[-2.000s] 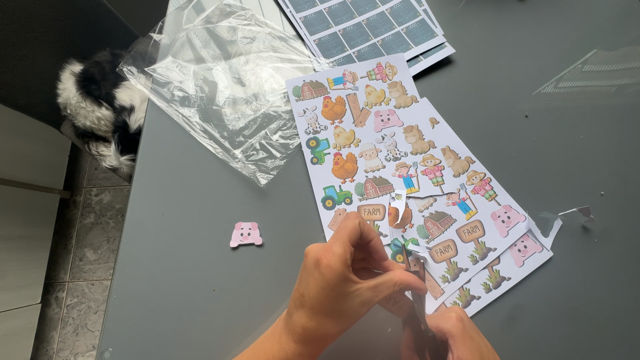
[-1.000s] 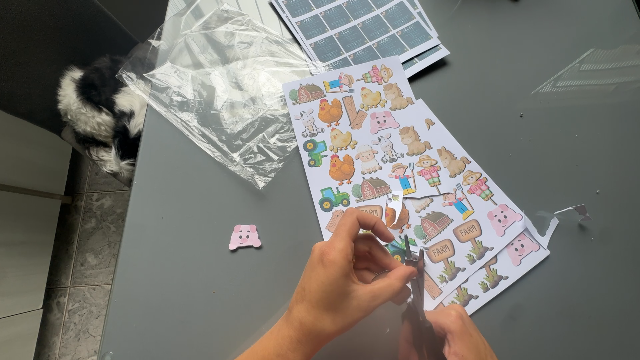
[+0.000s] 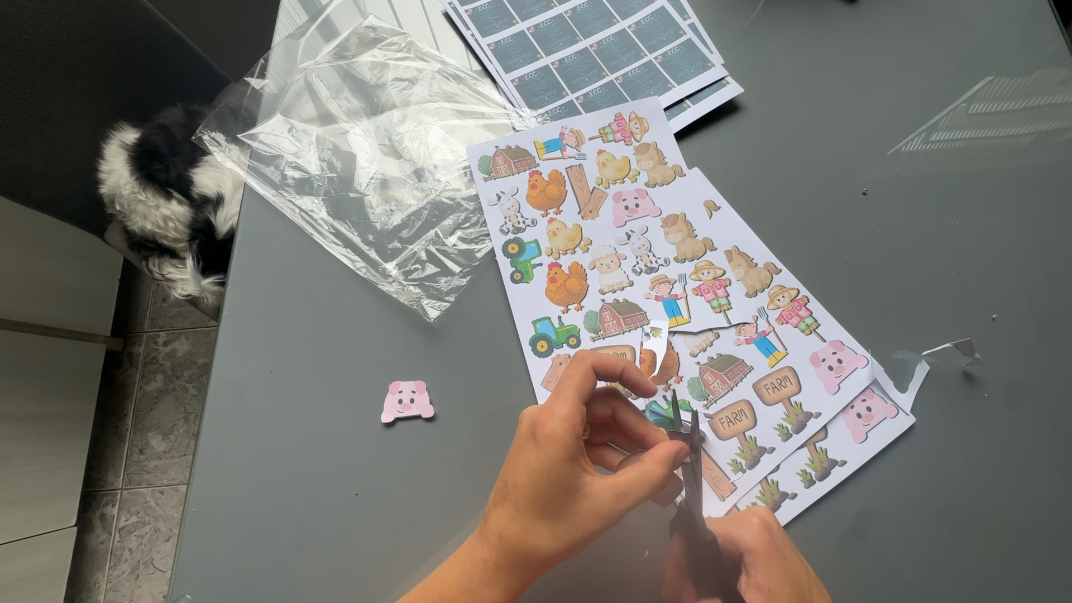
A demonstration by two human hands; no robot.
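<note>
My right hand (image 3: 754, 557) is closed round the dark handles of a pair of scissors (image 3: 691, 477), whose slightly parted blades point up and away. Between the fingers of my left hand (image 3: 586, 452) is a small paper piece, mostly hidden, right at the blades; a curled white paper strip (image 3: 657, 347) rises beyond the fingertips. Both hands are over the near part of overlapping printed sheets (image 3: 578, 184) with farm pictures: hens, tractors, barns, scarecrows, pigs and signs. A cut-out pink pig head (image 3: 408, 401) lies on the grey table, left of my left hand.
A crumpled clear plastic bag (image 3: 368, 167) lies at the upper left, near sheets of dark printed cards (image 3: 603, 50). A curled paper offcut (image 3: 921, 368) sits at the right of the farm sheets. Past the table's left edge is a black-and-white furry animal (image 3: 172, 201).
My left hand's fingers and the paper strip have shifted slightly at the scissors. The sheets and the pig cut-out have stayed in place.
</note>
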